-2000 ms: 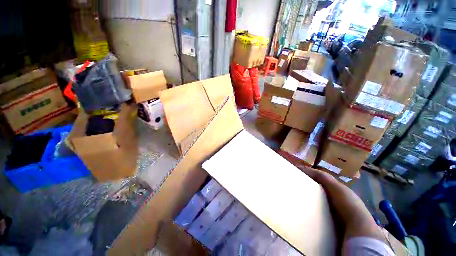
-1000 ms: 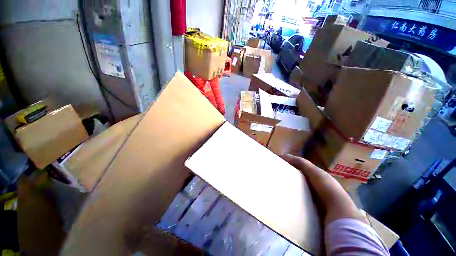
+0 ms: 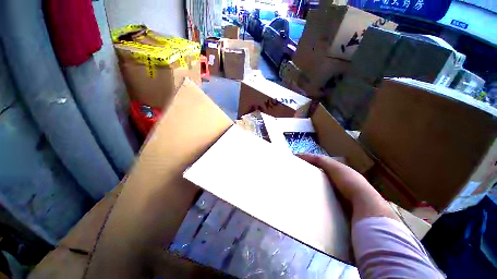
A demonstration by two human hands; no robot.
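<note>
An open brown carton with raised flaps [image 3: 158, 180] fills the lower middle, close to me. Tight rows of small silver-grey packs [image 3: 240, 240] under shiny clear film show inside it. A pale flap or sheet [image 3: 267, 190], brightly lit, lies over part of the packs. My right hand [image 3: 332, 174] is wrapped over the far right side of the carton, at the pale panel's edge; its fingertips are partly hidden. A light pink sleeve covers the forearm. My left hand is not in the picture.
Grey pipes [image 3: 60, 109] and a wall stand close on the left. A yellow-taped carton [image 3: 158, 65] sits beyond on red bags [image 3: 143, 117]. Open cartons [image 3: 305, 143] stand just ahead, with taller stacked cartons [image 3: 425, 136] on the right. A parked car [image 3: 282, 41] is farther off.
The view has moved forward and turned right, towards the street. The pipes, taped carton and open cartons are closer. The blue crates have left the picture. My right hand keeps its place on the carton.
</note>
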